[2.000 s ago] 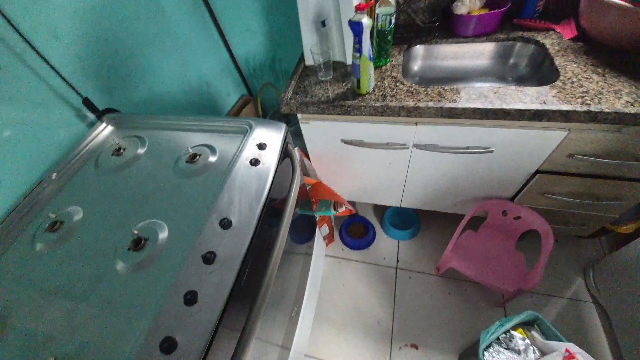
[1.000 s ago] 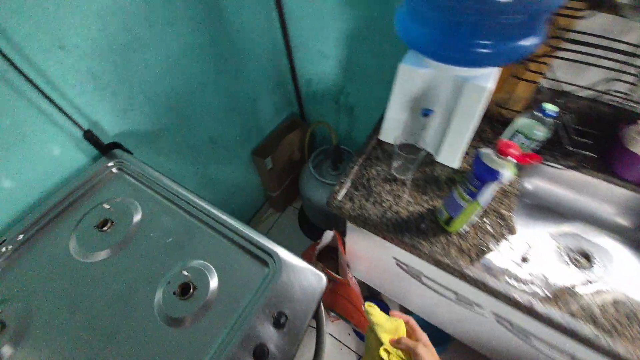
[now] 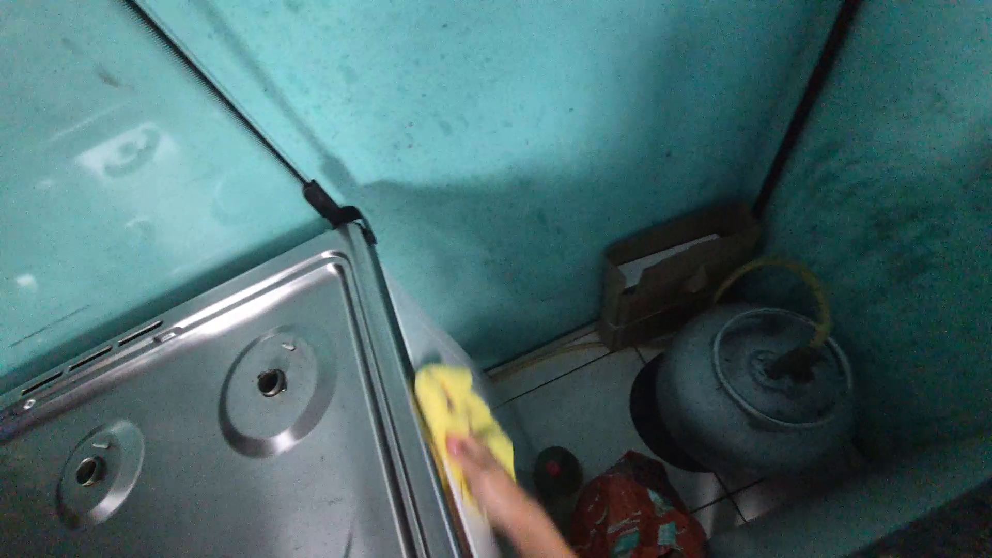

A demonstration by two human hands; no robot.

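My right hand (image 3: pixel 500 488), blurred, holds a yellow cloth (image 3: pixel 465 422) against the white side panel of the gas stove, just below the right edge of its top. The stainless steel stove top (image 3: pixel 325 480) fills the lower left, with two burner openings showing and no grates on it. Behind it stands the raised glass lid (image 3: pixel 139 194), its hinge (image 3: pixel 333 205) at the back corner. My left hand is out of view.
To the right, a gas cylinder (image 3: pixel 752 387) with a yellow hose stands on the tiled floor. A cardboard box (image 3: pixel 682 279) leans near the teal wall. A red plastic bag (image 3: pixel 639 511) and a dark round object (image 3: pixel 558 470) lie beside the stove.
The view has swung toward the wall corner, and the sink has left it. My hand with the yellow cloth, in front of the counter a second ago, is now at the stove's side.
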